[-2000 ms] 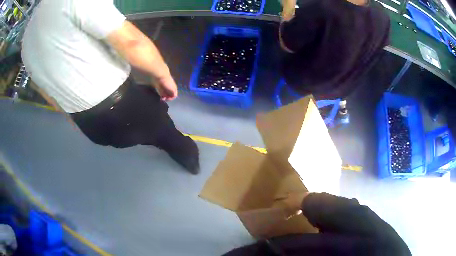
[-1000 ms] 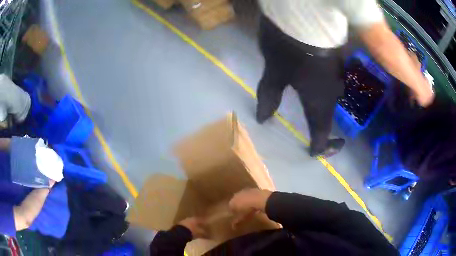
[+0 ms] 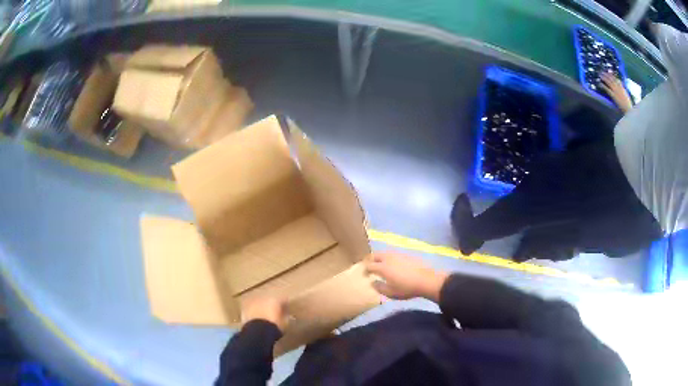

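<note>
A large brown cardboard carton (image 3: 260,203) is held open in front of my body, its flaps spread, and its inside shows bare cardboard with a seam across the bottom. My left hand (image 3: 262,307) grips the near left edge of the carton, with the fingers partly inside. My right hand (image 3: 403,276) grips the near right corner, fingers over the edge.
Other cartons (image 3: 162,90) are piled at the upper left under a green bench (image 3: 264,9). A deep blue crate (image 3: 554,121) of black parts stands at the right. A person (image 3: 641,151) in a pale shirt reaches into a blue tray (image 3: 579,56). A yellow line (image 3: 422,246) crosses the floor.
The view has turned towards the stacked cartons, and the person in the pale shirt now appears at the far right. My hands have moved from inside the carton to its near edge.
</note>
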